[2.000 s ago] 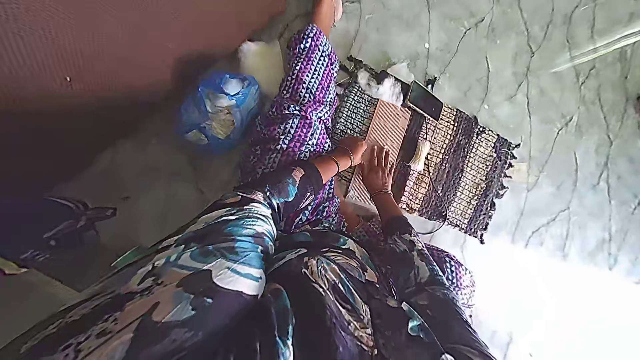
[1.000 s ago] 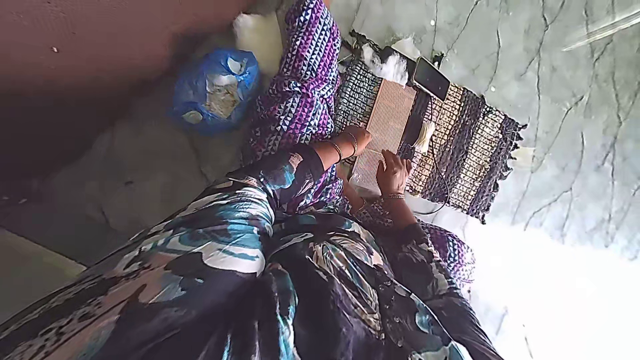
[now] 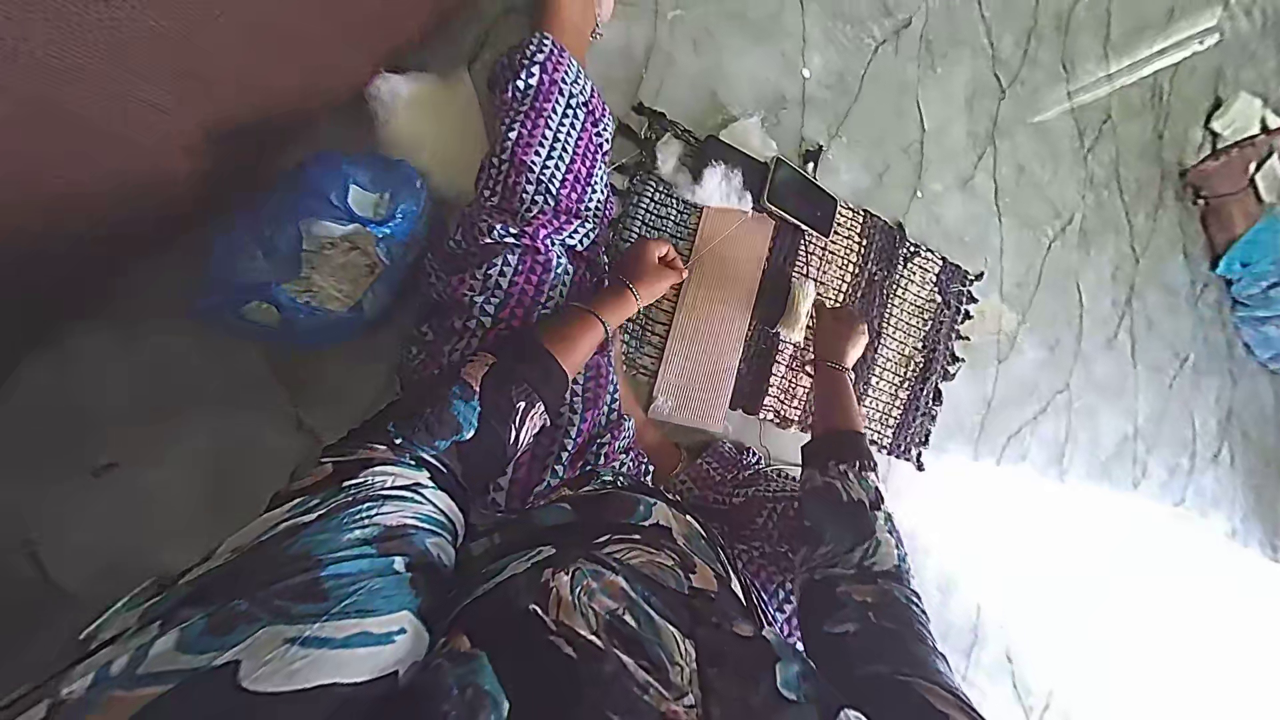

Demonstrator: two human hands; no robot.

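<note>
My left hand (image 3: 655, 270) pinches a thin pale thread (image 3: 715, 240) at the left edge of a long, finely striped flat board (image 3: 712, 320). The thread slants over the board's upper part. My right hand (image 3: 840, 335) is curled on the woven mat (image 3: 915, 340), just right of a bundle of pale threads (image 3: 797, 310); whether its fingers hold anything cannot be told. The board lies lengthwise on the mat's left part, with white fluffy fiber (image 3: 722, 187) at its far end.
A phone (image 3: 800, 197) lies by the board's far right corner. An open blue plastic bag (image 3: 395, 190) stands left of my patterned trouser leg (image 3: 540, 150). At the far right are a brown item (image 3: 1228, 195) and blue plastic (image 3: 1255, 285) on the marbled floor.
My right hand has moved off the board to the right, past the pale thread bundle. My left hand has shifted up along the board's left edge, and a thread now shows stretched from it.
</note>
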